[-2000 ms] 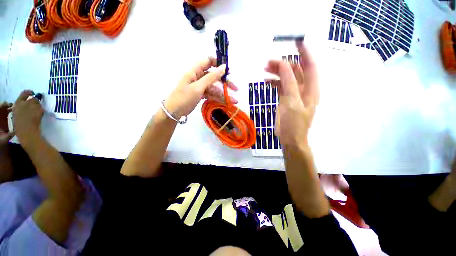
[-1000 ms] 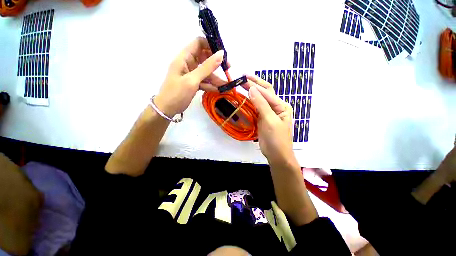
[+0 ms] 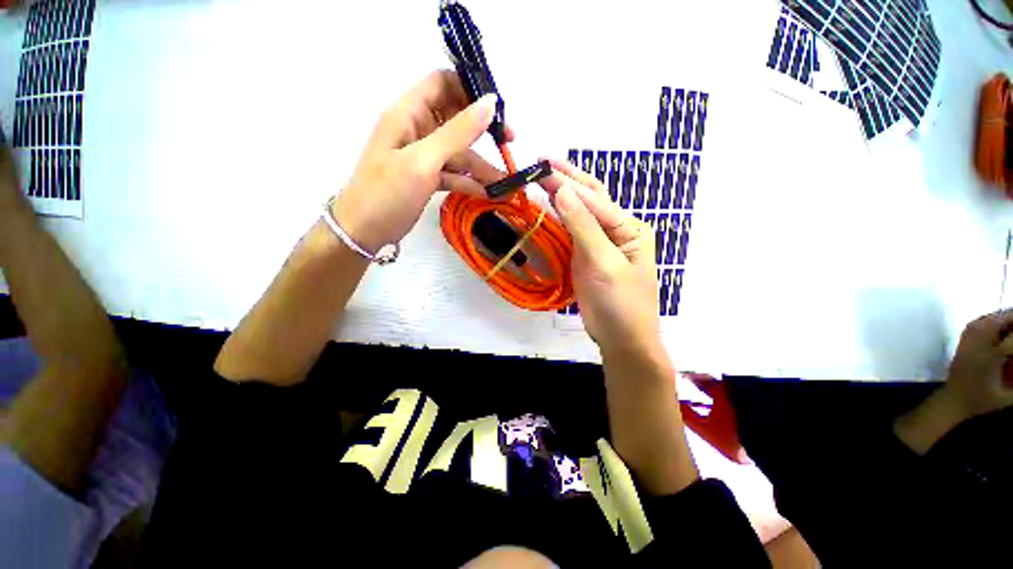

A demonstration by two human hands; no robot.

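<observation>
My left hand (image 3: 417, 156) holds the black car plug (image 3: 469, 56) between thumb and fingers, its tip pointing up and away. A short orange cord end (image 3: 508, 159) runs from the plug down to the cord coil (image 3: 533, 291). The coil lies on the table with a tan rubber band (image 3: 517, 247) across it and a black part in its middle. My right hand (image 3: 600, 228) pinches one end of a black label (image 3: 519, 179), which lies across the cord just above the coil. The label sheet (image 3: 663, 167) lies under and right of my right hand.
Spare label sheets (image 3: 872, 56) overlap at the upper right. Another label sheet (image 3: 50, 111) lies at the far left. An orange coil (image 3: 994, 133) sits at the right edge. A neighbour's arm (image 3: 56, 306) is at the left and a neighbour's hand (image 3: 978, 361) at the right.
My right hand has come from above the label sheet to the cord with the black label. My left hand keeps its hold on the plug, which now tilts to the left.
</observation>
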